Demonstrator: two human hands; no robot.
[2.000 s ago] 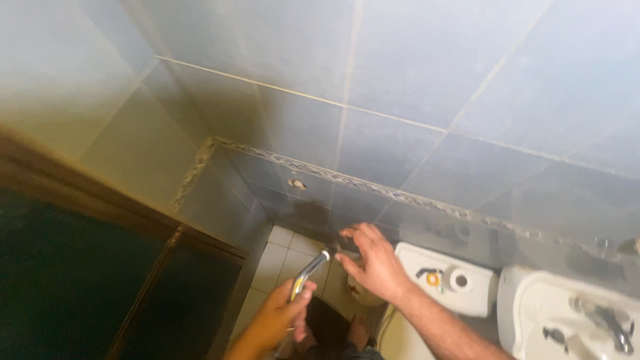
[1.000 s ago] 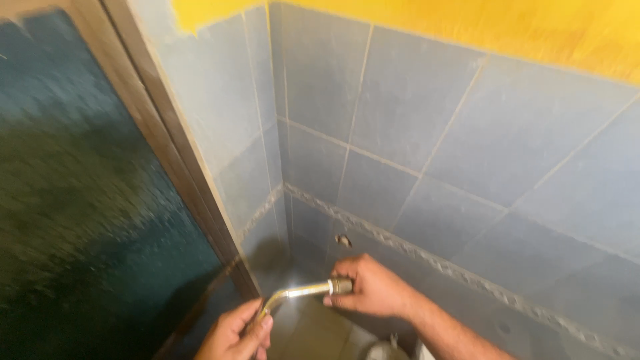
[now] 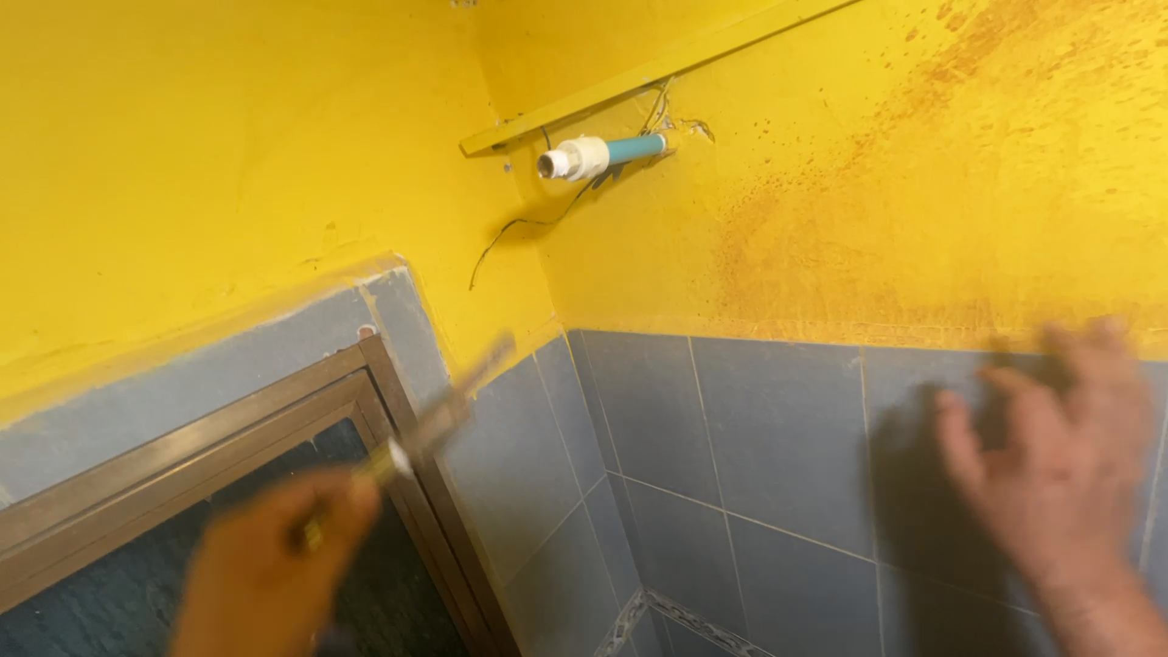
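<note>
My left hand (image 3: pixel 274 547), blurred at the lower left, is closed around a metal pipe (image 3: pixel 429 420) that points up and to the right, in front of the brown door frame. At the right, my right hand (image 3: pixel 1058 447) is raised with its fingers apart and holds nothing. Above and between the hands, a blue pipe (image 3: pixel 636 148) sticks out of the yellow wall. A white fitting (image 3: pixel 584 158) sits on its outer end, with white material around the fitting's threaded tip.
A yellow-painted strip (image 3: pixel 639 78) runs above the blue pipe, and a thin dark wire (image 3: pixel 516 222) hangs below it. The brown door frame (image 3: pixel 379 365) stands at the left. Blue-grey wall tiles (image 3: pixel 785 420) cover the lower walls around the corner.
The view has swung up to the yellow wall. My right hand has let go of the metal pipe's end and moved away to the right; my left hand still holds the pipe.
</note>
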